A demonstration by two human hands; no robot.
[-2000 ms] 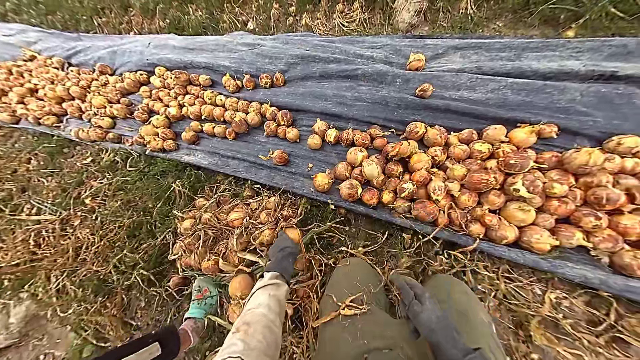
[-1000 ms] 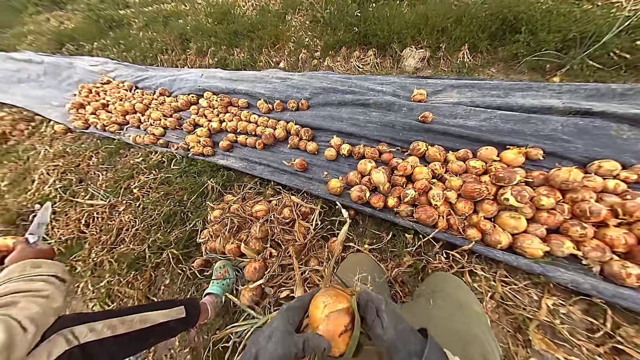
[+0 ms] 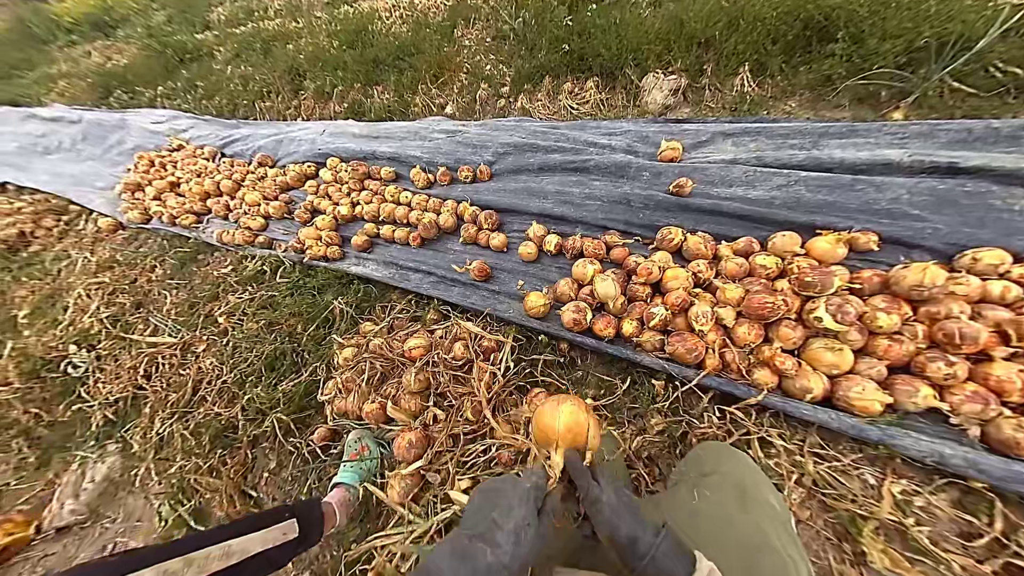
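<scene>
A large yellow onion (image 3: pixel 565 426) is held up at the lower middle, its neck and dry leaves pointing down between my gloved fingers. My left hand (image 3: pixel 506 520), in a dark grey glove, grips the neck from the left. From the right, my right hand (image 3: pixel 620 512), gloved alike, touches the neck just under the bulb. Whether a tool is in the right hand cannot be told. Just beyond, a heap of onions with dry tops (image 3: pixel 416 376) lies on the ground. Trimmed onions (image 3: pixel 768 308) cover the right part of a long dark fabric sheet (image 3: pixel 560 188).
More onions (image 3: pixel 240 192) lie on the sheet's left part. Another person's leg and green clog (image 3: pixel 360 460) are close by at lower left. My knee (image 3: pixel 724 512) is at lower right. Dry stalks (image 3: pixel 144 352) litter the ground, and grass (image 3: pixel 320 56) grows behind the sheet.
Two seconds ago my left hand was at the heap and my right hand by my knee. Both then came together around the onion, whose bulb now sits above my fingers. The other person's hand with a knife has left view.
</scene>
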